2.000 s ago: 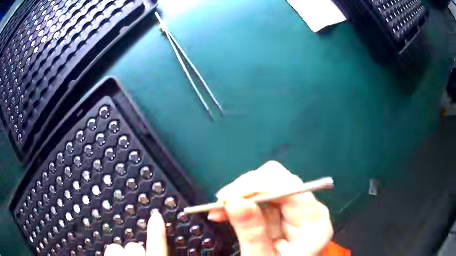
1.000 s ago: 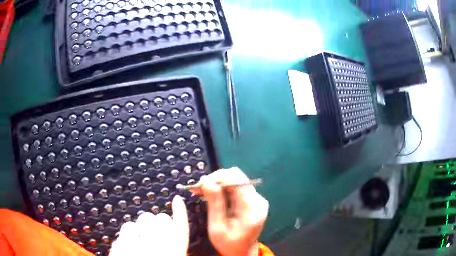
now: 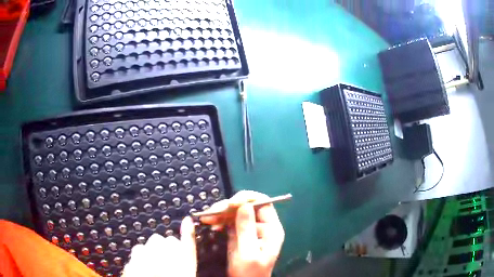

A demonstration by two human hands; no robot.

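Note:
A black component tray [image 3: 120,116] with rows of small shiny round components lies nearest me. My right hand [image 3: 252,232] holds a thin tan stick tool [image 3: 271,200] like a pen, its tip over the tray's lower right part. My left hand [image 3: 162,257] rests low over the tray, index finger extended and touching or nearly touching the tool tip; whether it holds a component cannot be told. The hands hide some pockets. A second black tray [image 3: 162,85] lies beyond, with components in its upper rows and several pockets without them nearest me.
Silver tweezers [image 3: 247,130] lie right of the trays. A white paper slip [image 3: 316,125] lies beside a tray stack [image 3: 338,135]. Farther right are a large black box [image 3: 416,81] and a black adapter [image 3: 416,139] with cable. An orange-red bin [image 3: 12,46] stands upper left.
The view has swung right and up, so the trays show less tilted and the stack and black box are visible. Both hands stay together at the tray's right side, tool still held.

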